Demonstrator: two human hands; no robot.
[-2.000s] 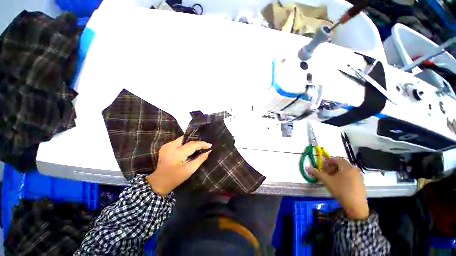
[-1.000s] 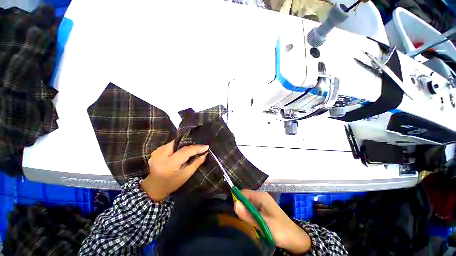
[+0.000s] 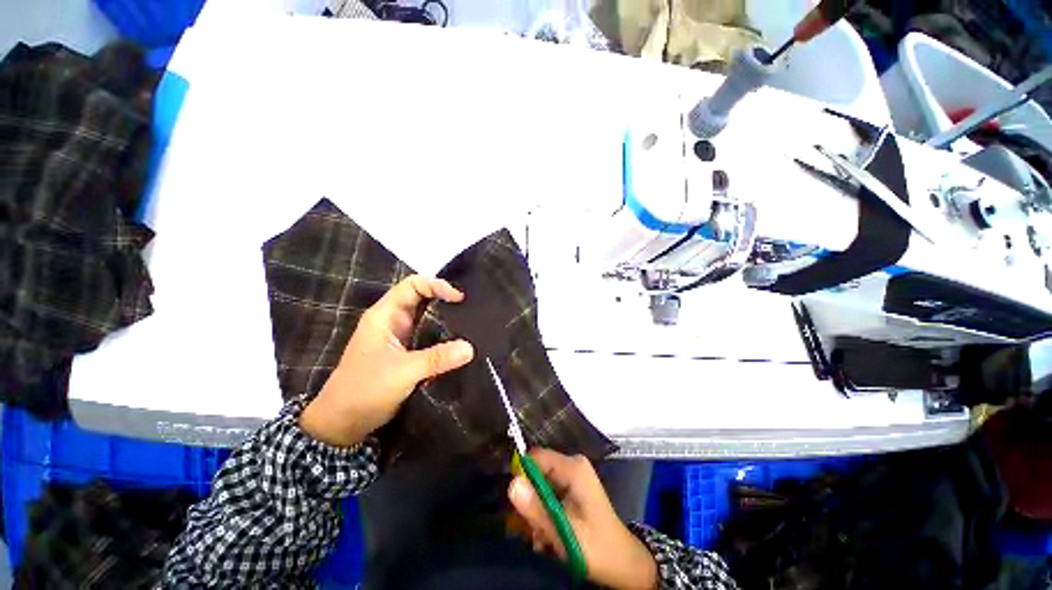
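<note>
A dark plaid fabric panel [image 3: 329, 277] lies at the front edge of the white table, left of the needle area, and hangs over the edge toward my lap. A plain dark piece [image 3: 490, 288] lies on its right part. My left hand [image 3: 387, 357] holds the cloth, thumb and fingers on the fold between the two parts. My right hand [image 3: 583, 524] holds the green and yellow scissors [image 3: 551, 507]. Their silver blades point up and left over the panel, tips just right of my left thumb. The blades look closed.
The white sewing machine [image 3: 681, 196] stands to the right, with tweezers [image 3: 871, 190] on its head. A black flat case [image 3: 883, 367] lies at the right front. Dark plaid cloth [image 3: 69, 219] is piled at the left. Blue crates [image 3: 150, 455] sit below the table edge.
My right hand has picked up the scissors from the table and brought them to the panel. My left fingers have spread, and the crumpled top of the right part now lies flatter.
</note>
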